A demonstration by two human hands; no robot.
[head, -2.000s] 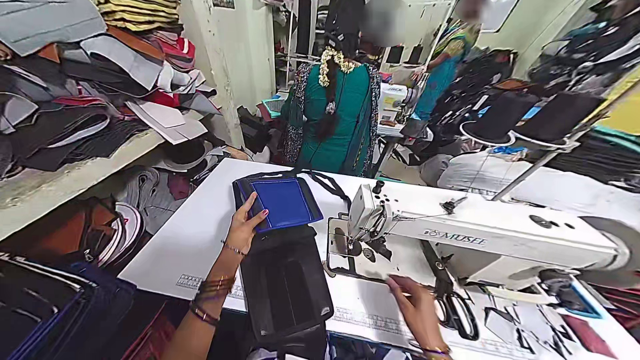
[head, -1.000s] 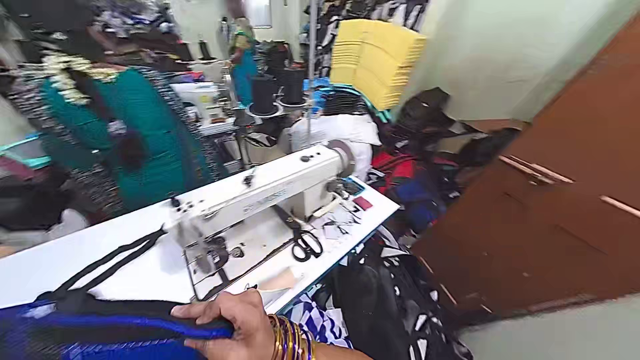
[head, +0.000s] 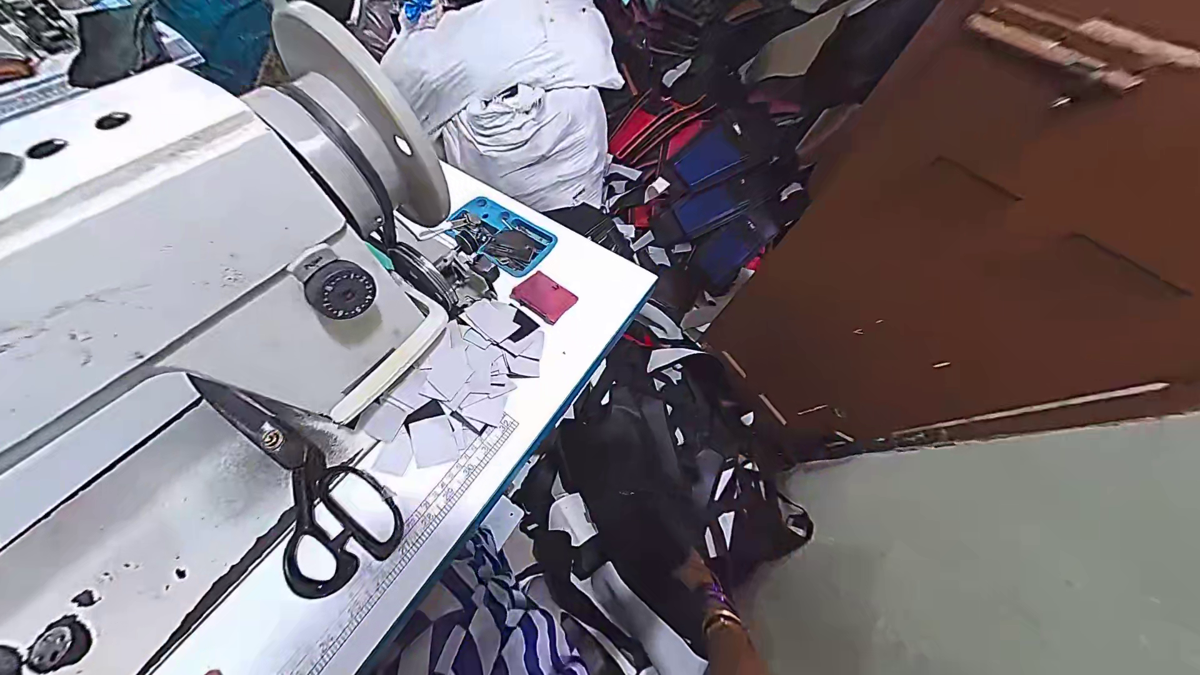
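My right hand (head: pixel 696 574), with bangles at the wrist, reaches down at the lower right into a heap of black fabric pieces (head: pixel 623 459) beside the table; its fingers are hidden against the dark cloth. Of my left hand only what may be a fingertip shows at the bottom edge. Black-handled scissors (head: pixel 302 464) lie on the bed of the white sewing machine (head: pixel 169 244), their handles over the table. Right of the machine are small white and black cut pieces (head: pixel 455 384), a dark red flat piece (head: pixel 545 297) and a blue tray (head: pixel 506 234) of small metal parts.
The table's blue edge (head: pixel 553 427) runs diagonally beside the heap. A white cloth bundle (head: pixel 530 131) and blue, red and black pieces (head: pixel 708 202) lie behind the table. A brown board (head: pixel 975 244) and a pale wall (head: pixel 1012 553) stand at right. Striped cloth (head: pixel 492 609) hangs below the table edge.
The view has swung right and down. My right hand, earlier over the table by the machine, is now down at the black fabric heap. The black and blue bag piece is out of view.
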